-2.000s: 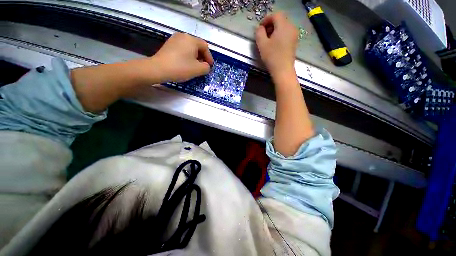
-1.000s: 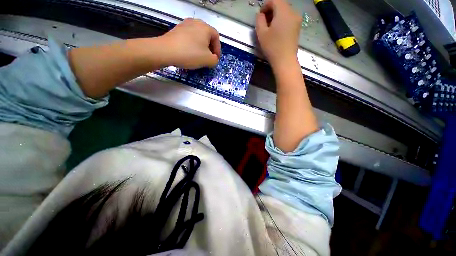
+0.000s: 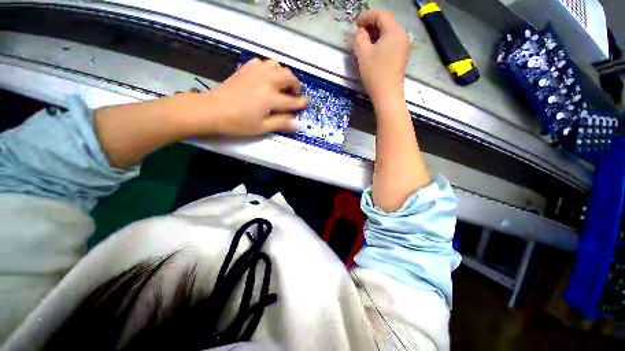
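Note:
A blue circuit board (image 3: 325, 115), speckled with silver and white, lies between the metal rails (image 3: 312, 159). My left hand (image 3: 264, 101) is over the board's left part and hides it; its fingers are bent and spread a little, with nothing visible in them. My right hand (image 3: 381, 49) is above the shelf's front edge, right of and behind the board, its thumb and index finger curled towards each other. Whether it pinches a tiny part cannot be seen. A heap of small metal-leaded parts (image 3: 296, 7) lies on the shelf behind, cut by the top edge.
A black and yellow utility knife (image 3: 448, 42) lies on the shelf, right of my right hand. Stacked blue boards with silver parts (image 3: 546, 82) lean at the shelf's right end, near a white box (image 3: 579, 24). A red stool (image 3: 345, 223) shows below the line.
My left hand has turned and its fingers have opened over the board. The board sits slightly further right. My right hand stays above the shelf near the heap.

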